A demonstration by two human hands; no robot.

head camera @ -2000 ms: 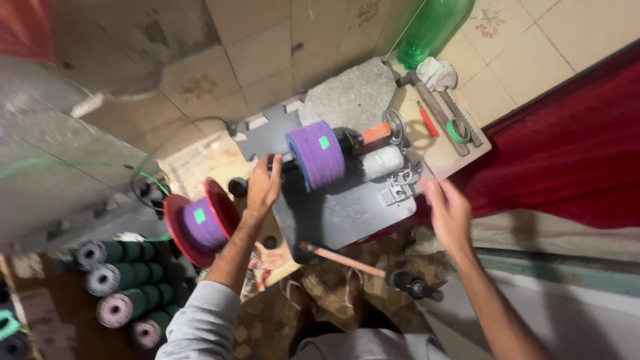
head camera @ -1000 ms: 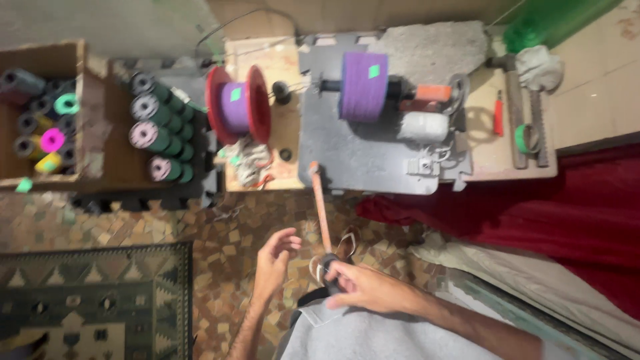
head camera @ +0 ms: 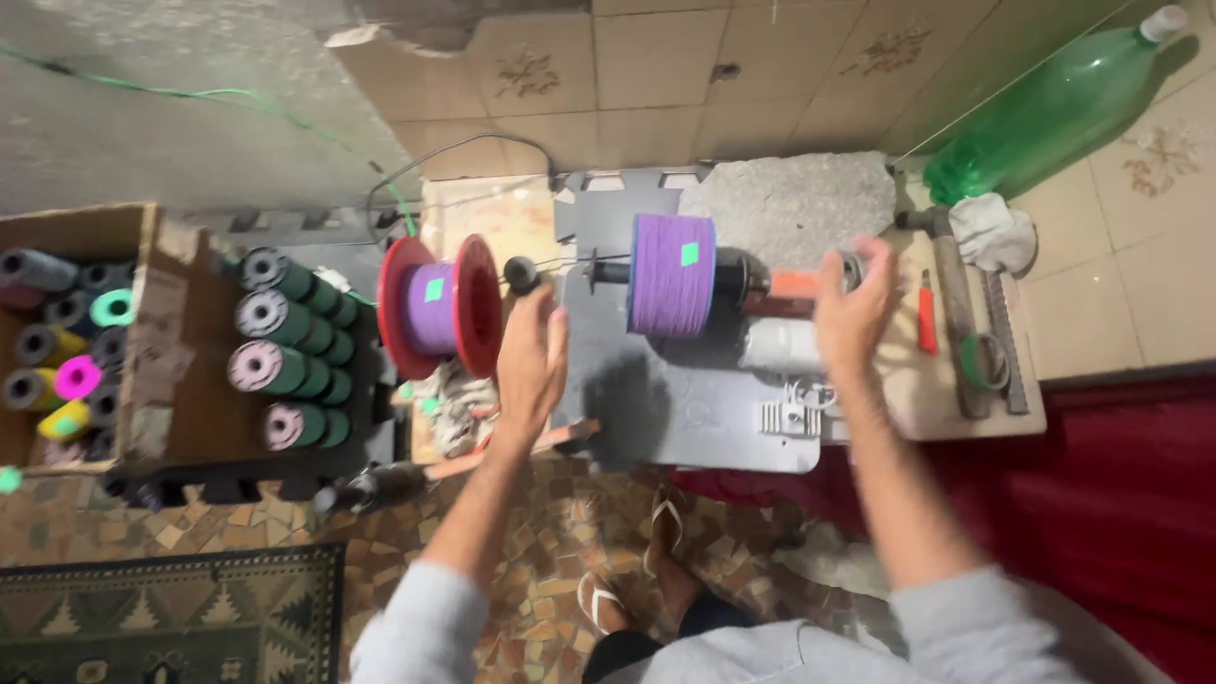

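A full spool of purple cord (head camera: 673, 275) with a green sticker sits on the black shaft of a small winding machine (head camera: 793, 283). My right hand (head camera: 855, 304) is over the machine's orange part and the metal wheel at its right end; whether it touches them is unclear. My left hand (head camera: 534, 356) is beside a dark round knob (head camera: 522, 275), fingers partly hidden and blurred. Left of it stands a red-flanged spool (head camera: 432, 309) with purple cord. A white cylindrical motor (head camera: 781, 344) and a white finned part (head camera: 790, 416) are on the grey board (head camera: 731, 446).
A cardboard box (head camera: 142, 332) of thread spools and several green rolls (head camera: 285, 323) are at left. An orange-handled stick (head camera: 456, 465) lies along the front edge. At right are a red cutter (head camera: 926, 318), green tape (head camera: 984, 363), a cloth (head camera: 993, 233) and a green bottle (head camera: 1045, 104).
Both hands have risen from near my body to the machine. The stick, held in my right hand a second ago, now lies farther left, out of that hand. The view has shifted.
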